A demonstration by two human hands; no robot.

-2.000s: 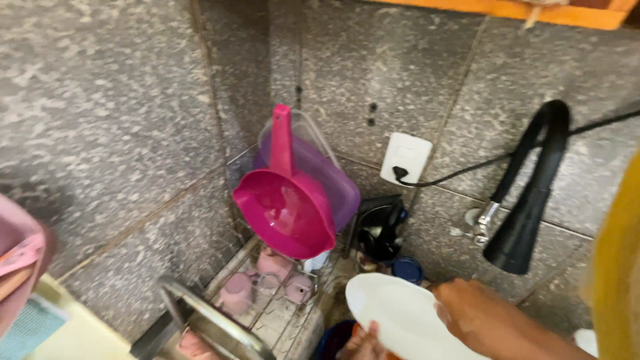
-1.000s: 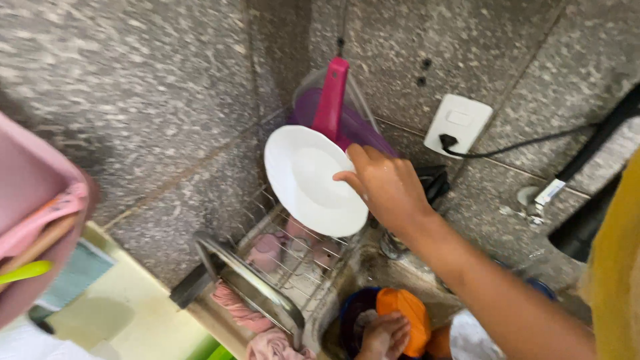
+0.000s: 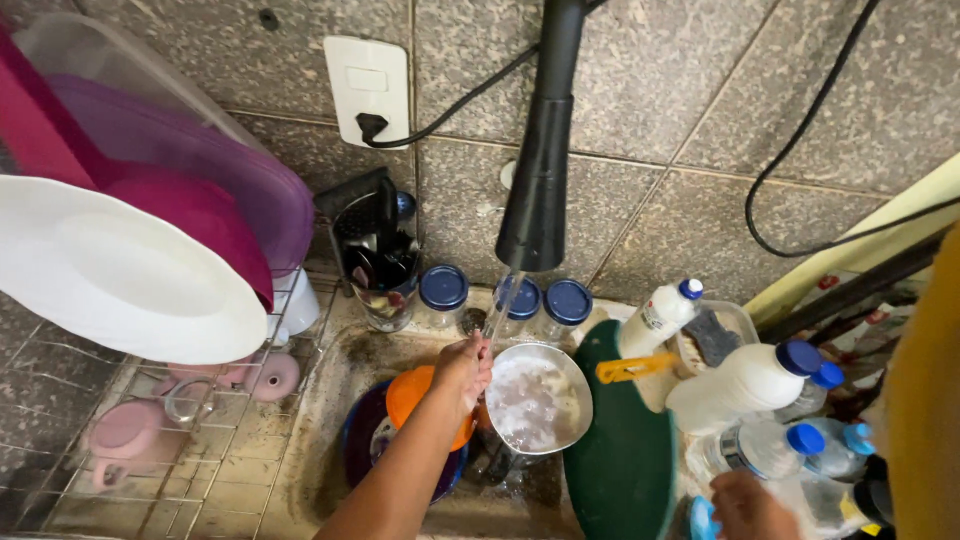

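Note:
My left hand (image 3: 463,371) is in the thin stream from the black faucet (image 3: 534,187), beside the rim of a metal pot (image 3: 538,397) with foamy water; I see nothing in its fingers. My right hand (image 3: 754,506), blurred at the bottom right, is near a light-blue object (image 3: 703,517) and clear plastic bottles; its grip is unclear. A white plate (image 3: 127,270) leans against the magenta strainer (image 3: 191,217) on the wire dish rack (image 3: 232,457). In the sink (image 3: 315,442), an orange bowl (image 3: 411,394) lies over a dark blue bowl (image 3: 360,450), partly behind my left forearm.
A green board (image 3: 622,457) stands at the sink's right side, with an orange-yellow handle (image 3: 636,367) next to it. White bottles (image 3: 739,386) and blue-lidded jars (image 3: 443,287) line the edge. Pink cups (image 3: 135,439) are in the rack. A plugged cord (image 3: 465,101) crosses the wall.
The white plate has gone from above the sink to the rack, and my right hand has let it go and moved right. My left hand is now under running water. The view has shifted right.

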